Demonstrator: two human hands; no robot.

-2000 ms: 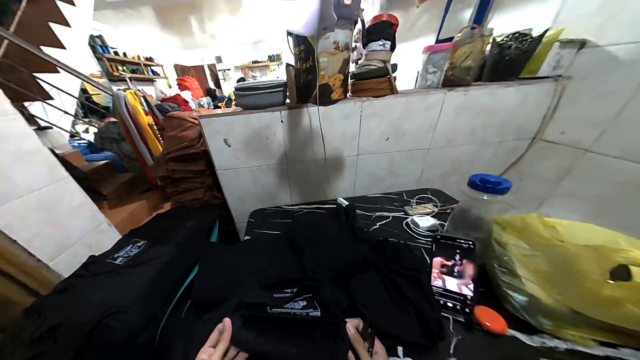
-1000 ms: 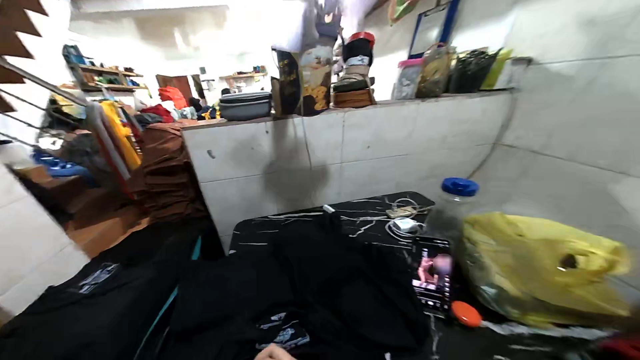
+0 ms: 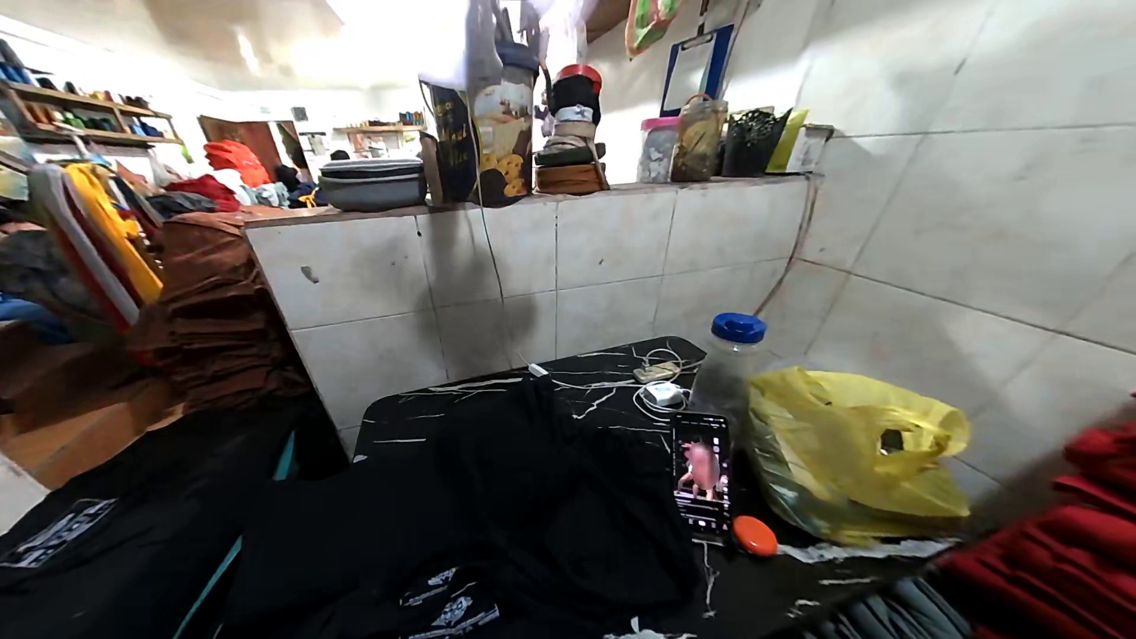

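Note:
Neither of my hands shows in the head view now. A black garment [image 3: 497, 506] with a white print near the bottom edge lies bunched over a black table with white veining [image 3: 444, 401]. To its left spreads another dark garment [image 3: 133, 532] with a pale printed patch, and a teal strip runs between the two. A smartphone [image 3: 701, 475] with a lit screen leans against a clear jar with a blue lid [image 3: 732, 364], right of the black garment. Beside the phone's lower corner is an orange round lid [image 3: 755, 537].
A yellow plastic bag [image 3: 843, 453] stands right of the jar. A white charger [image 3: 661, 394] and cables lie near the back. Dark red folded cloth [image 3: 1056, 550] is at lower right. Behind rises a low tiled wall [image 3: 603, 248] bearing tins and jars. Brown cloth [image 3: 222, 311] is stacked at left.
Two seconds ago both my hands were at the black garment's lower part; one second ago only one hand's fingertips showed at the bottom edge. Both are out of view now. The view has turned right.

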